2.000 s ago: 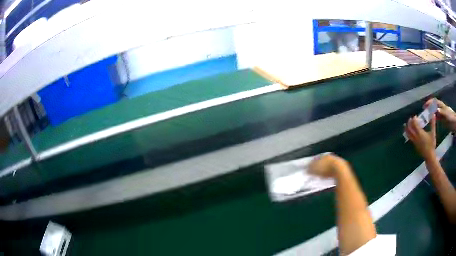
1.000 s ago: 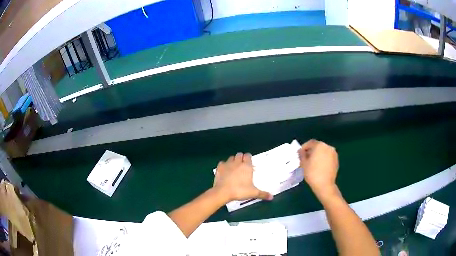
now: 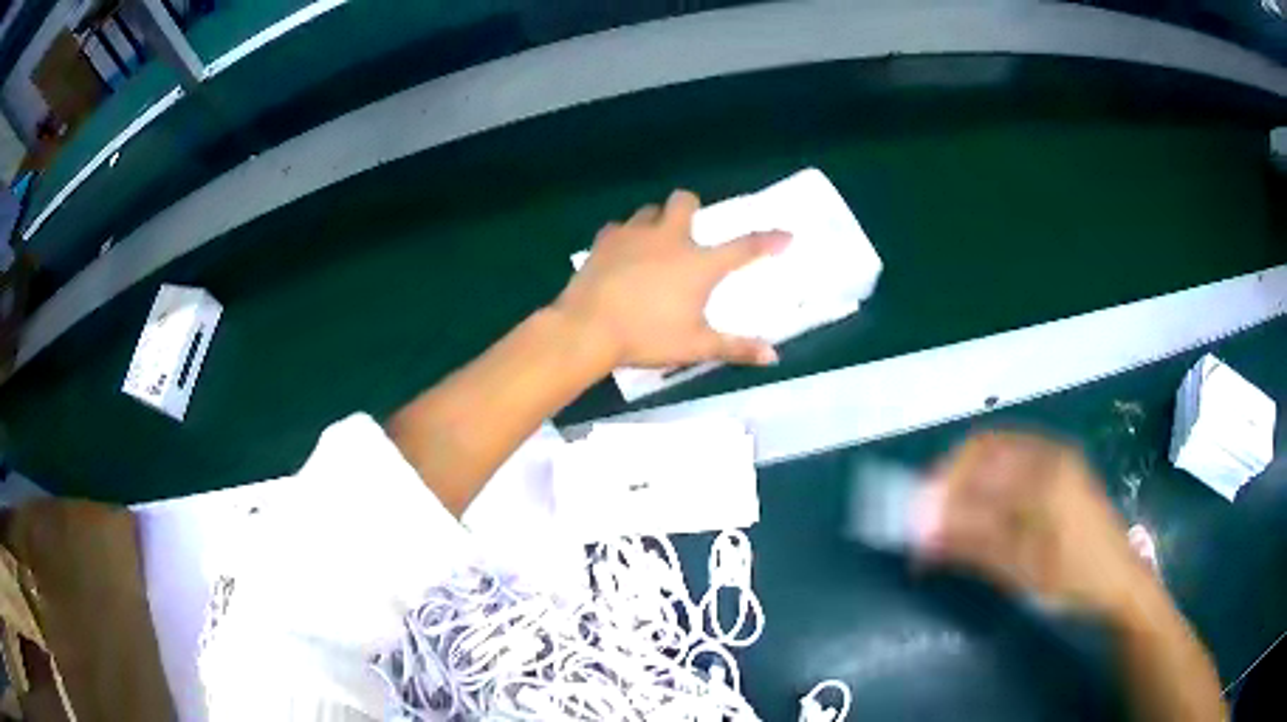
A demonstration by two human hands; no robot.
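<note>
My left hand (image 3: 656,289) lies spread over white retail boxes (image 3: 798,261) on the dark green belt, thumb and fingers on their top and near side. What is under the palm is hidden. My right hand (image 3: 1023,508) is blurred over the green bench, its fingers closed on a small whitish item (image 3: 886,505), too blurred to name. The cable pile (image 3: 551,649) lies at the near edge. White flat cartons (image 3: 656,477) lie between the pile and the belt.
Another retail box (image 3: 172,350) stands at the left on the belt. A metal rail (image 3: 988,381) runs between belt and bench. A stack of leaflets (image 3: 1222,426) is at the right. A torn brown carton liner (image 3: 92,607) is at near left.
The view has tilted down, showing the cable pile. My right hand has left the boxes and moved right and nearer, over the bench, with a small item. My left hand stays on the boxes.
</note>
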